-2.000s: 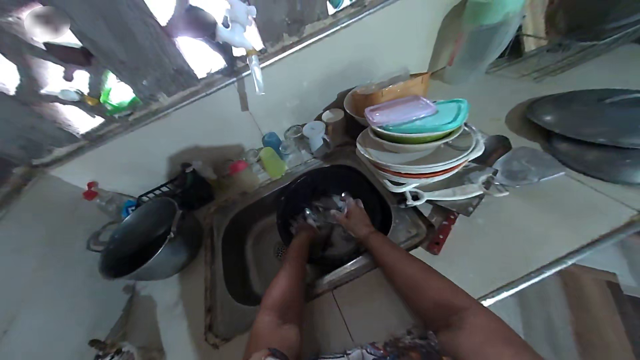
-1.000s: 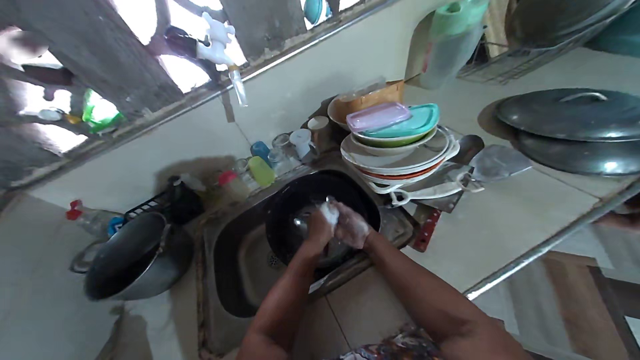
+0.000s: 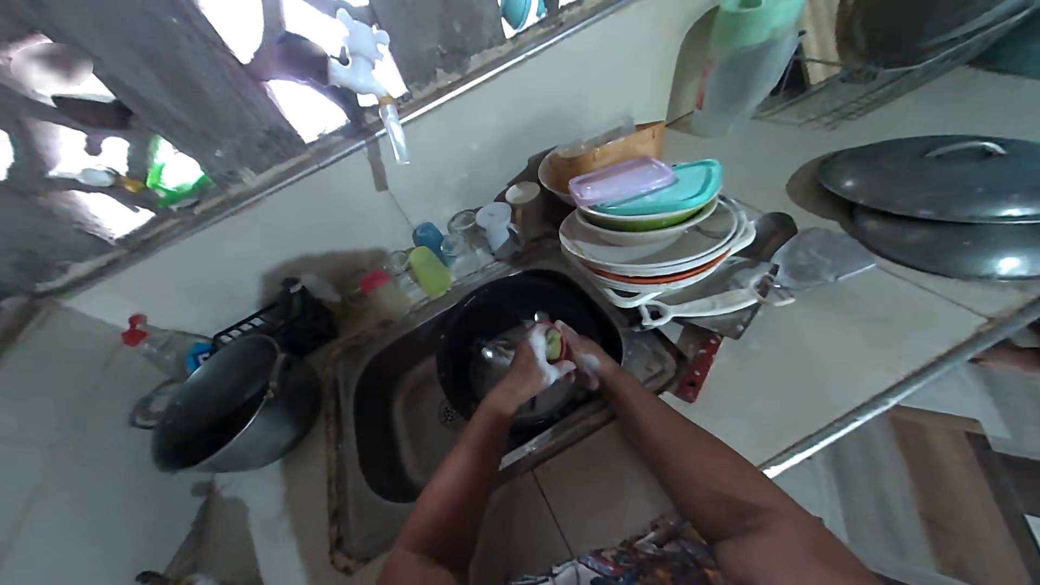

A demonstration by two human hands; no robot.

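Observation:
Both hands meet above a black basin (image 3: 532, 288) that rests on the metal sink (image 3: 345, 487). My left hand (image 3: 526, 375), with white suds on its fingers, closes around a small red and green item (image 3: 555, 344), perhaps a sponge or a cup. Against the item's other side is my right hand (image 3: 583, 357), also sudsy. Shiny utensils or dishes (image 3: 491, 353) lie in the basin below, partly hidden by the hands. A stack of plates and bowls (image 3: 650, 244), topped by lilac and teal plastic lids (image 3: 621, 180), stands right of the basin.
A large metal pot (image 3: 244, 422) stands left of the sink. Cups and bottles (image 3: 431, 268) line its back rim. A knife with a red handle (image 3: 699, 370), a white-handled utensil (image 3: 715, 305) and a spatula (image 3: 821, 256) lie at the right. Lidded metal pans (image 3: 942, 236) sit farther right.
My hands have risen from inside the basin since the first frame. A small red and green item now shows between them.

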